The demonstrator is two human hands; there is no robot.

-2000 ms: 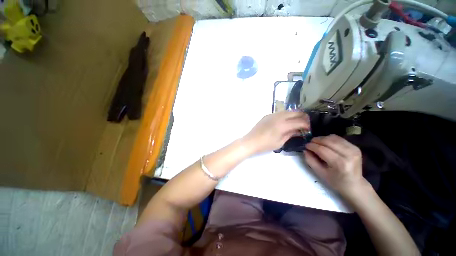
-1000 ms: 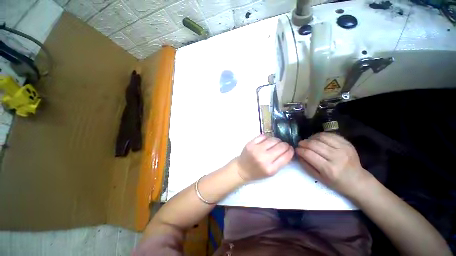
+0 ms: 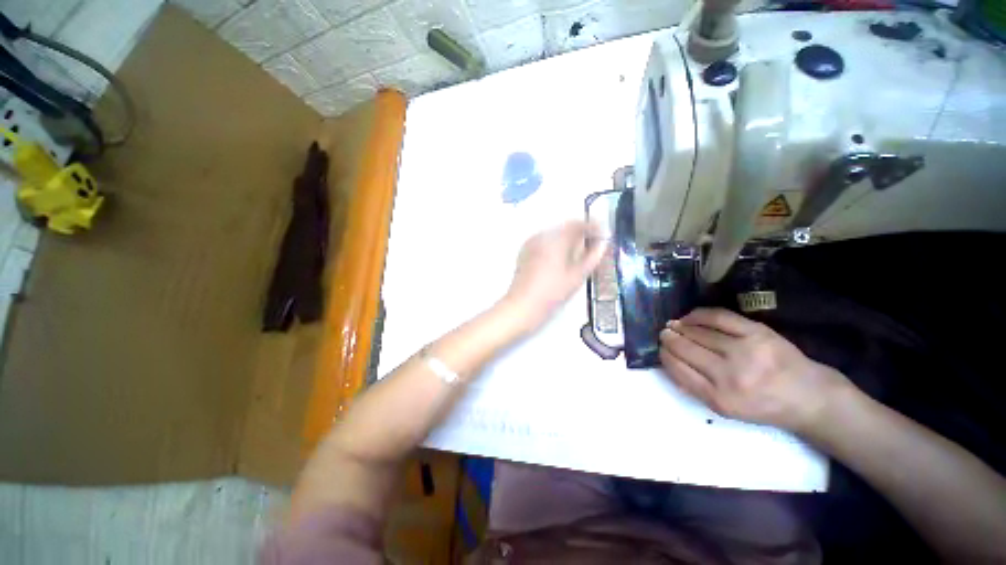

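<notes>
A narrow shiny dark band strip (image 3: 640, 320) lies front to back under the head of the white sewing machine (image 3: 761, 132), left of the needle area. The large dark garment piece (image 3: 916, 287) spreads right of the needle and over the table's right side. My right hand (image 3: 739, 364) rests with its fingertips on the dark cloth at the strip's right edge, near its front end. My left hand (image 3: 563, 270) is slightly blurred, left of the strip, fingers bent together near the strip's far part; whether it touches the strip is unclear. The presser foot is hard to make out.
A small clear-blue disc (image 3: 521, 177) lies on the white tabletop (image 3: 474, 243). Orange tape (image 3: 359, 276) runs along its left side. Dark spare strips (image 3: 298, 248) lie on the cardboard (image 3: 177, 276). A yellow object (image 3: 61, 193) is at the far left.
My left hand has moved away from the strip's front end, left and toward the back. My right hand stays near the front end. The strip now lies flatter and straighter, its front end exposed.
</notes>
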